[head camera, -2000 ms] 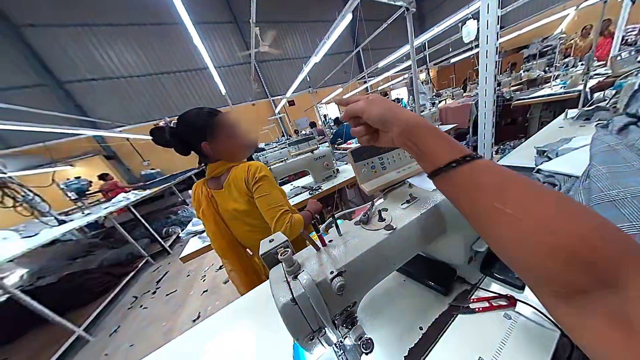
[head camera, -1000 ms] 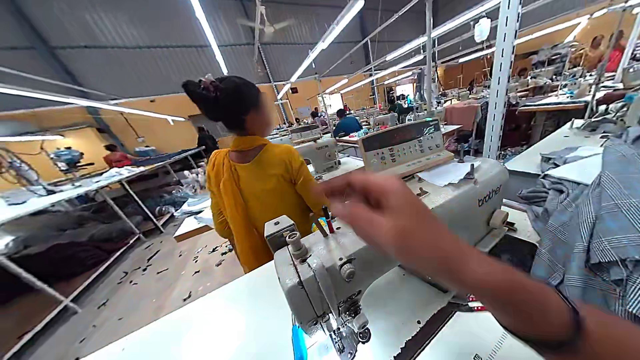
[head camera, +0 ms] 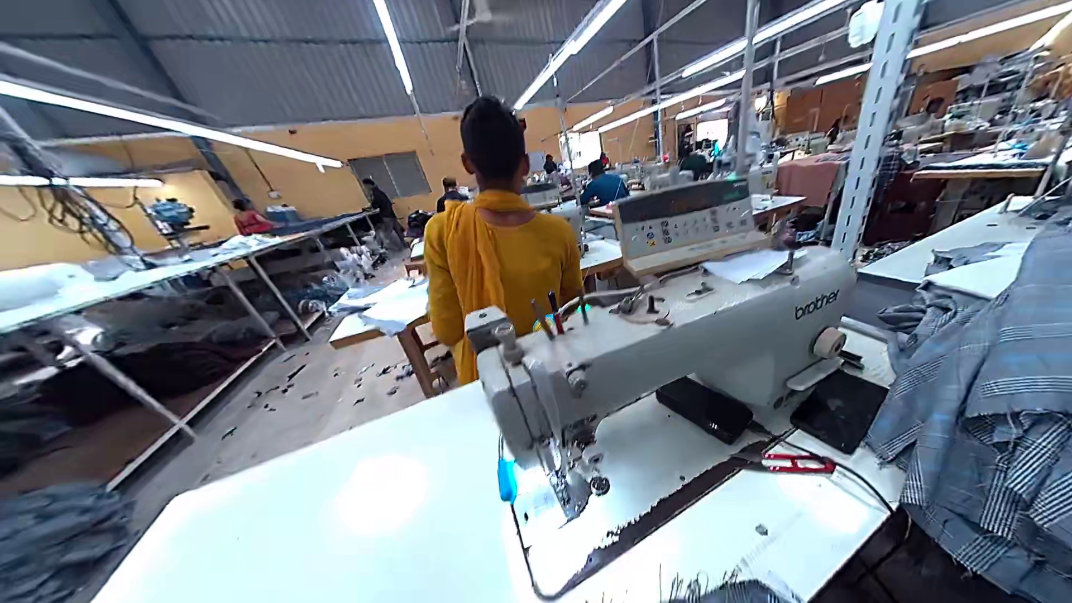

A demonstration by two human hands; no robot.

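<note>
Neither of my hands is in view. A white Brother industrial sewing machine stands on a white table, its needle end toward the middle of the view. A control panel rises behind its arm, and a white paper lies on top of the arm. Red-handled thread snips rest on the table to the right of the needle. Under the arm lies a black case-like object, with a flat black object to its right. Grey checked fabric is heaped at the right edge.
Just beyond the machine, a person in a yellow top stands facing away. A long rack table holding fabric runs along the left. A metal post rises at the right. Several other people and sewing stations are farther back.
My raised hand and forearm, seen over the machine in both earlier frames, have left the view. The person in yellow, earlier turned partly sideways, now has their back to me.
</note>
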